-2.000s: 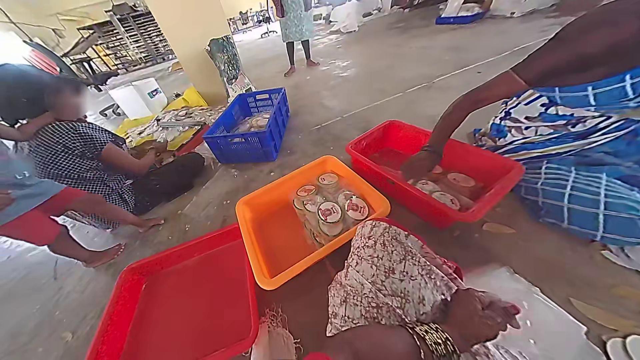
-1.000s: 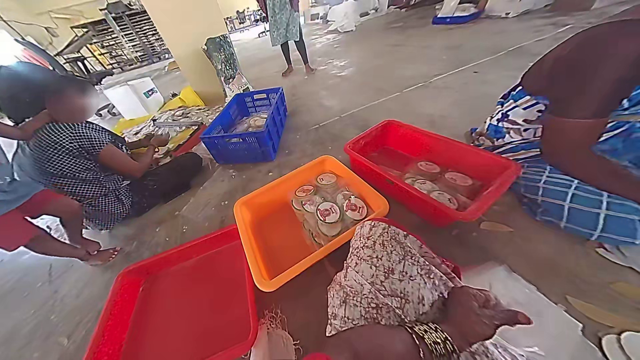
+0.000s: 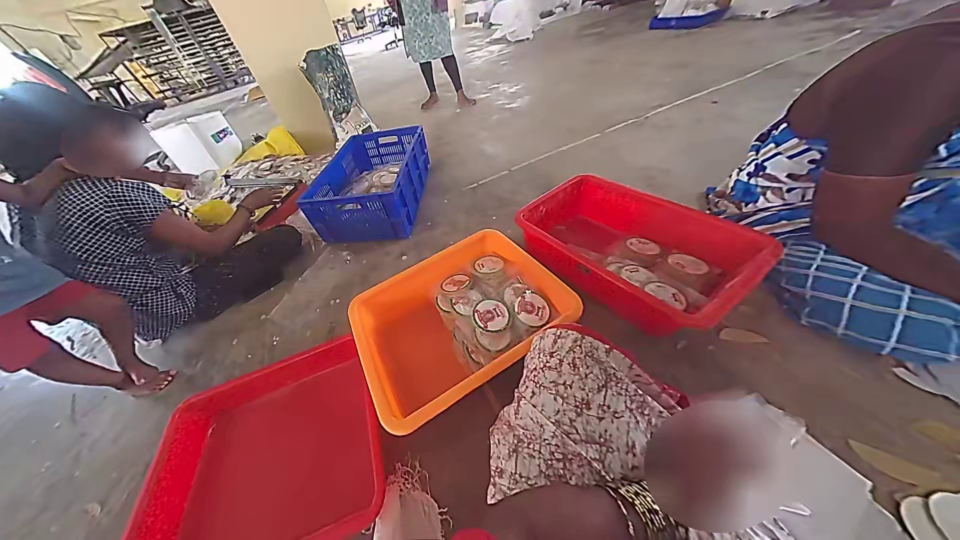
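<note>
My left hand (image 3: 716, 465) is at the lower right, a beaded bracelet (image 3: 637, 506) on its wrist. A blur covers the hand, so its fingers and anything in them cannot be made out. It is over a white sheet (image 3: 817, 472), beside patterned cloth (image 3: 577, 412) over a bent knee. My right hand is out of view. Beyond the knee, an orange plastic tray (image 3: 405, 416) holds several clear packets with round printed labels (image 3: 491, 316). More labelled packets (image 3: 665, 295) lie in a red plastic tub (image 3: 645, 199) to its right.
Another red tray (image 3: 285, 450) stands at the lower left, against the orange one. Behind them is a blue crate (image 3: 360, 217) with packets. Co-workers sit at the left and right; another person stands near a pillar (image 3: 277, 67). Pale flat pieces (image 3: 937, 514) are at the lower right corner.
The right co-worker's hand was in the red tub two seconds ago and is now out of it. The co-worker at the left has moved their hands.
</note>
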